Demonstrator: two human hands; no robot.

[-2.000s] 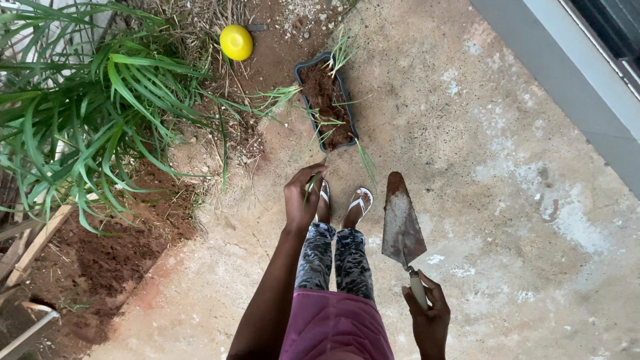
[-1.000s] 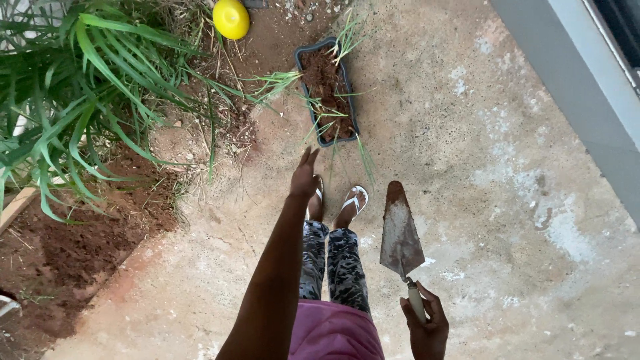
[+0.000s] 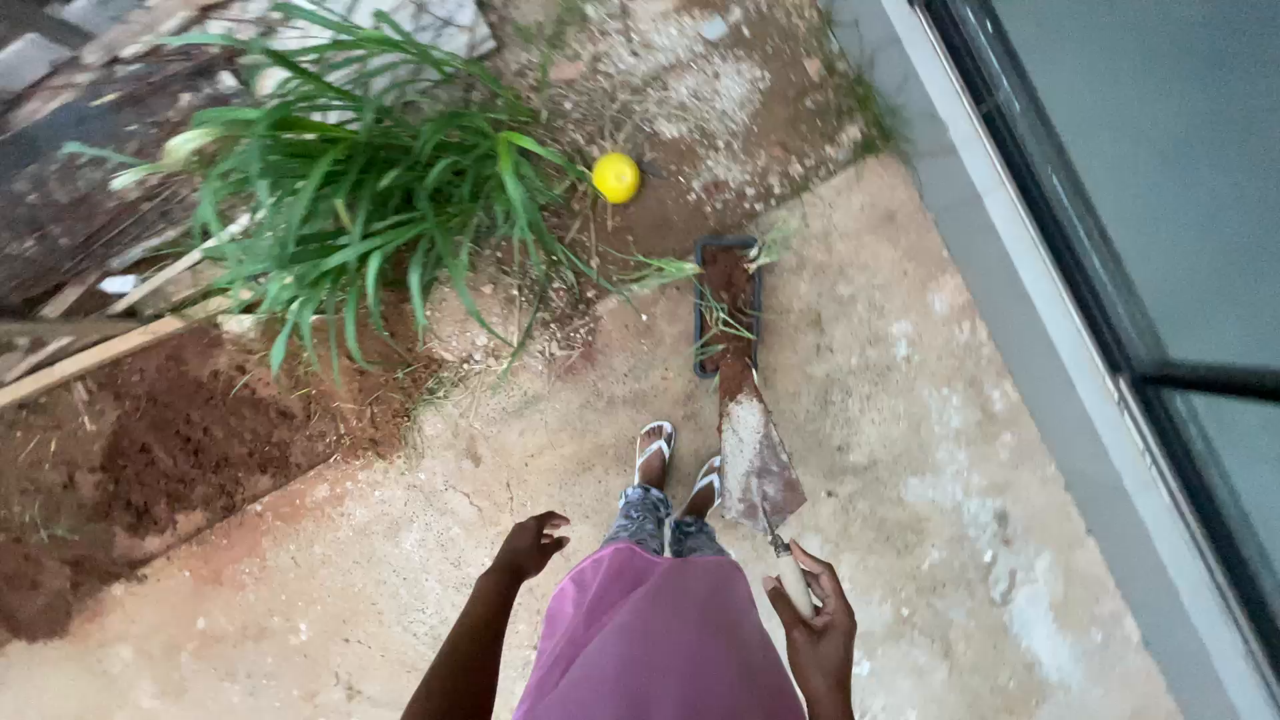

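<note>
My right hand (image 3: pixel 815 610) holds a pointed masonry trowel (image 3: pixel 757 460) by its pale handle, blade pointing away from me, with reddish soil on its tip. In the view, that tip overlaps the near end of a dark rectangular planter (image 3: pixel 757 300) filled with brown soil; whether they touch I cannot tell. Thin green plants (image 3: pixel 727 315) lean over the planter's sides. Left of my body, my left hand (image 3: pixel 535 545) is empty, its fingers loosely curled and apart. My feet in white flip-flops (image 3: pixel 655 450) stand between my hands and the planter.
A yellow round object (image 3: pixel 616 178) lies on the ground beyond the planter, beside a large clump of long green leaves (image 3: pixel 390 190). Dug reddish soil (image 3: pixel 200 430) and wooden boards (image 3: pixel 110 360) are at the left. A grey ledge (image 3: pixel 1040 400) and a framed glass pane (image 3: pixel 1180 190) run along the right.
My left hand has drawn back from near the planter to beside my body. The trowel has stayed in my right hand, and its tip now overlaps the planter in view. The view has shifted.
</note>
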